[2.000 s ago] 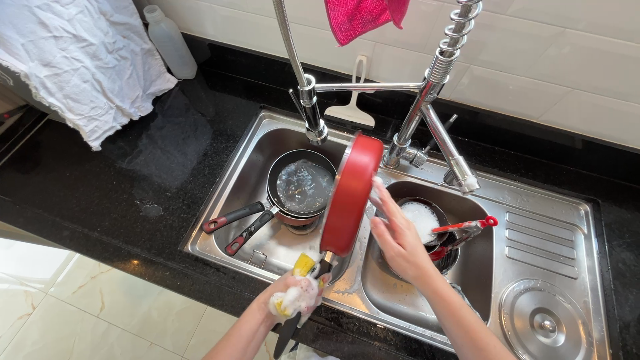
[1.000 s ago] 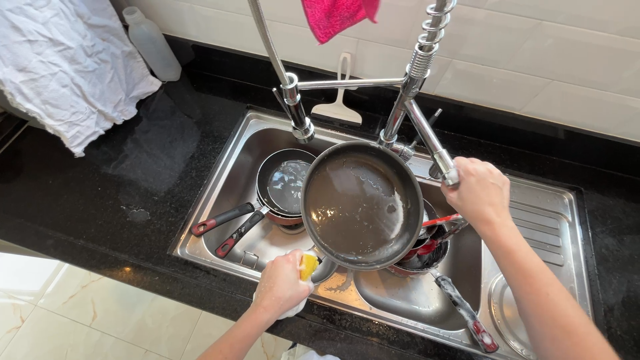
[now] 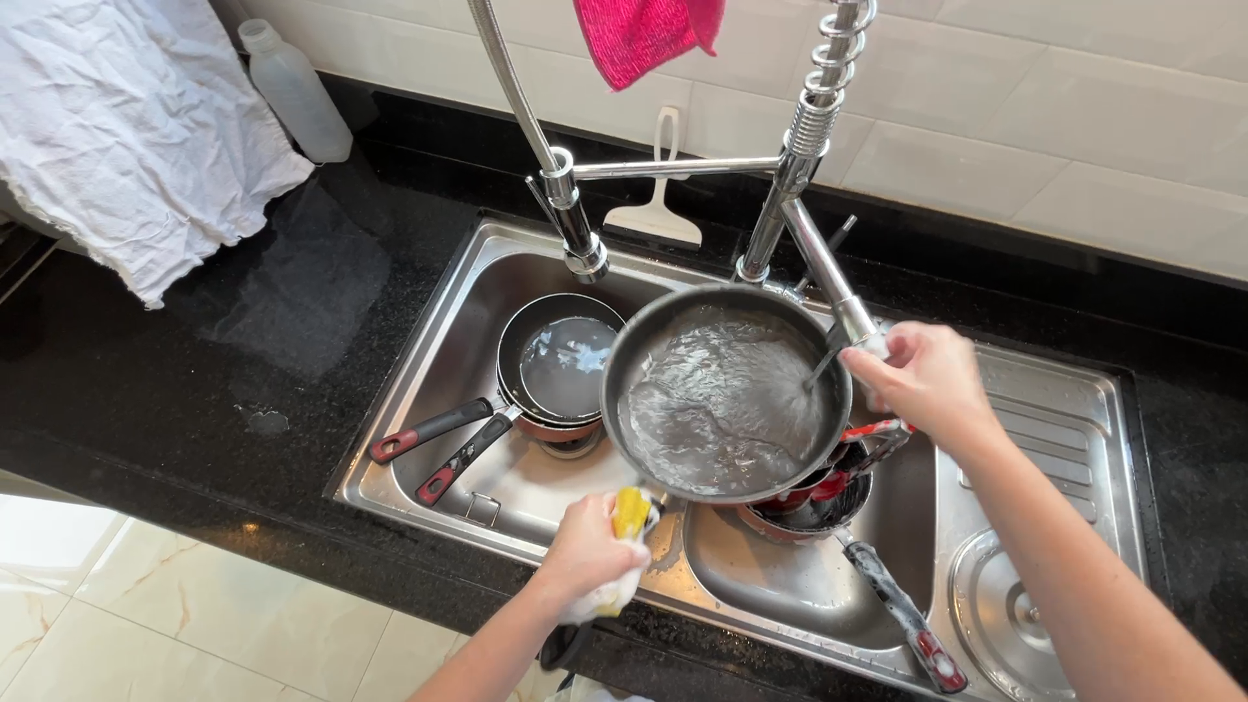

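Note:
My left hand [image 3: 597, 554] grips the handle of a large frying pan [image 3: 726, 395] together with a soapy yellow sponge [image 3: 629, 514]. The pan is held over the divider and right basin, with water in it. My right hand [image 3: 921, 375] is closed around the end of the faucet's lower spout [image 3: 843, 302], and a stream runs from there into the pan. Two stacked smaller pans [image 3: 565, 366], the upper holding water, sit in the left basin. Below the large pan, a soapy pan with a black and red handle [image 3: 902, 614] and red-and-black items lie in the right basin.
The pull-down spray head [image 3: 583, 249] hangs over the left basin. A white squeegee [image 3: 655, 216] leans at the back. At the left are a plastic bottle [image 3: 297, 93] and a white cloth [image 3: 136, 127]; a pink cloth [image 3: 648, 39] hangs above. A round metal lid [image 3: 1009, 609] is at right.
The large pan, first tilted on its side, is now level with its inside up, and water has gathered in it. My right hand has gone from the pan to the faucet spout.

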